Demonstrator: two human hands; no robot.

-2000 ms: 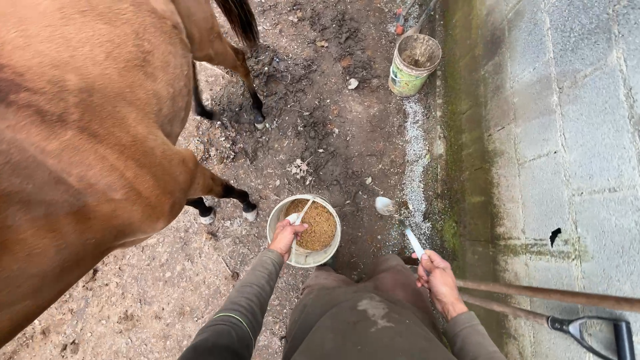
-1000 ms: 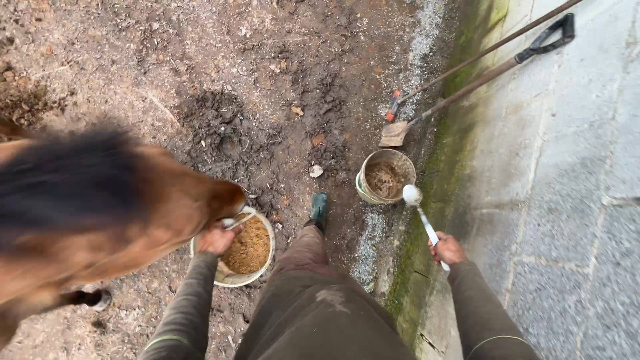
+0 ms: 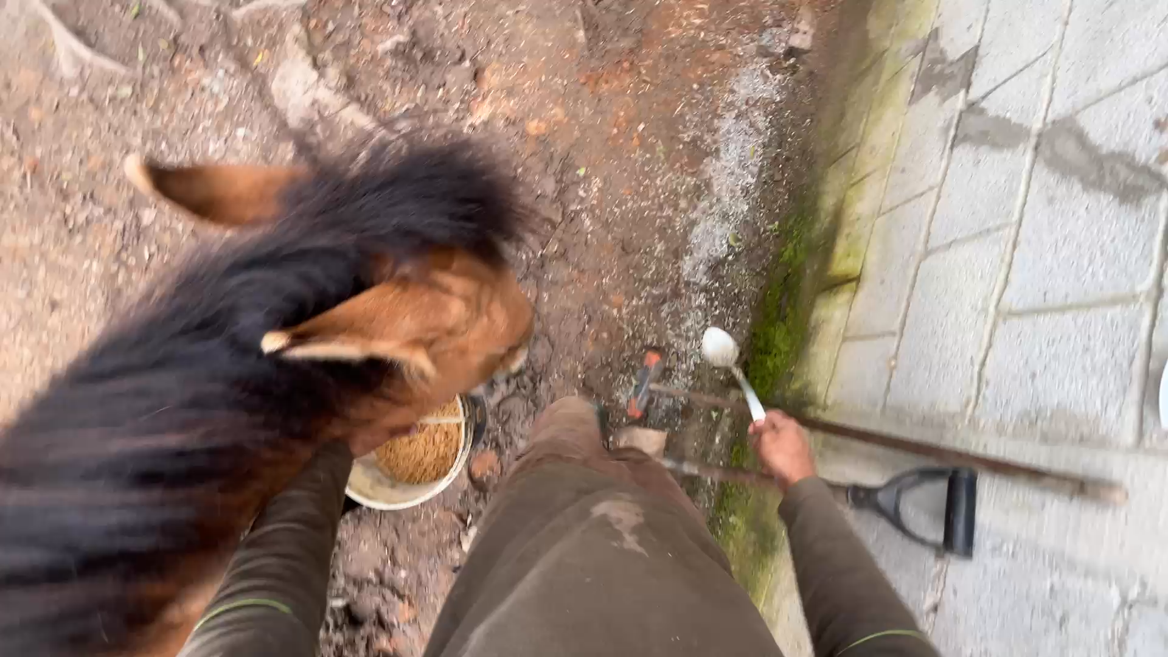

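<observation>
My right hand (image 3: pixel 783 449) is closed on the handle of a large white spoon (image 3: pixel 721 348), its bowl pointing up and away from me near the wall. At the lower left, my left hand (image 3: pixel 372 438) is at the rim of a white bucket (image 3: pixel 401 500) that holds brown grain feed (image 3: pixel 422 452). A pale handle lies across the feed by that hand; the horse's head hides most of the fingers, so their hold is unclear. The brown horse (image 3: pixel 438 319), with a black mane, has its head lowered over the bucket, touching or very near my left hand.
A block wall (image 3: pixel 1077 228) with a mossy foot (image 3: pixel 776 319) runs along the right. Against it lean a long wooden-handled tool (image 3: pixel 958 452) with an orange-marked head and a shovel with a black D-grip (image 3: pixel 958 513). Roots (image 3: pixel 310 91) cross the dirt ground at upper left.
The horse's head has come further over the feed bucket, covering much of my left hand. The second bucket by the wall, seen earlier, is out of view. The view has moved along the wall.
</observation>
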